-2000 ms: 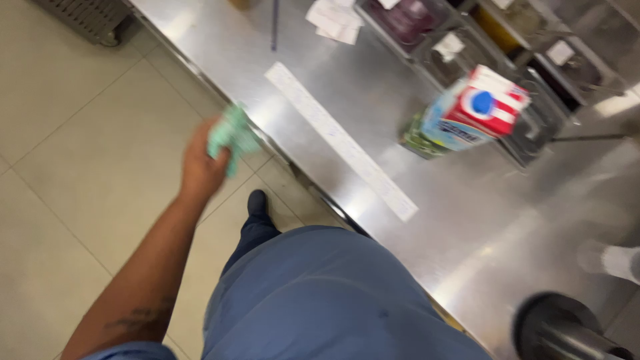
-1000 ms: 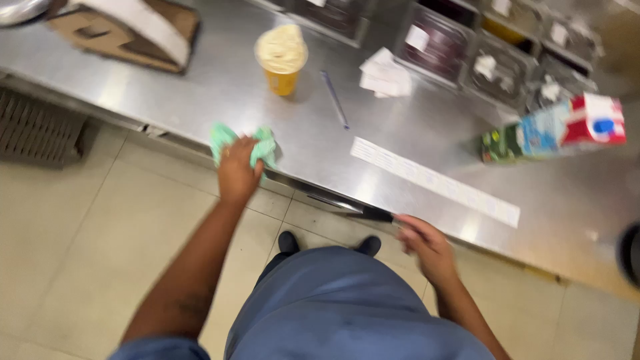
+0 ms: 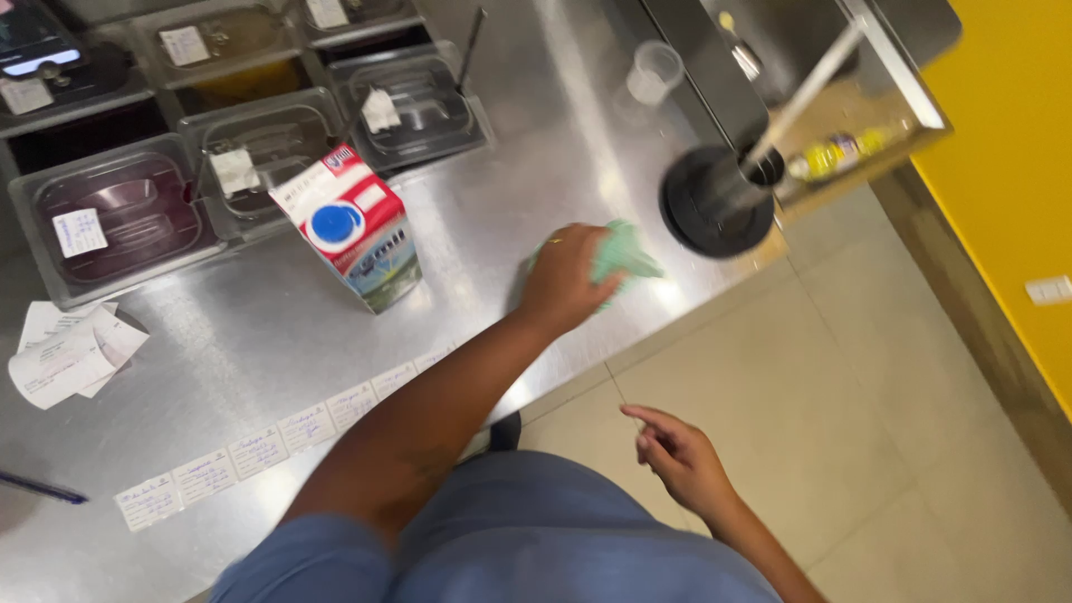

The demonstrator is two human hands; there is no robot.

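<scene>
My left hand point(image 3: 569, 276) presses a light green cloth point(image 3: 624, 258) onto the stainless steel counter point(image 3: 469, 226), near its front edge. Just right of the cloth stands a black round base point(image 3: 720, 205) with a metal cylinder on it. My right hand point(image 3: 682, 461) is over the floor in front of the counter, empty, its index finger stretched out and the others loosely curled. To the left of the cloth stands a red, white and blue carton point(image 3: 356, 234) with a blue cap. A strip of handwritten labels point(image 3: 255, 452) lies along the front edge, partly behind my left forearm.
Lidded clear containers point(image 3: 117, 213) fill the back left. Crumpled paper slips point(image 3: 75, 347) and a pen point(image 3: 42, 487) lie at the left. A clear plastic cup point(image 3: 655, 74) is near the sink point(image 3: 909, 75) at the back right. A yellow wall point(image 3: 1005, 126) rises at the right.
My left hand has moved right with the green cloth, from the counter's front edge left of the label strip to beyond the carton. My right hand has left the counter's edge. The view has shifted right.
</scene>
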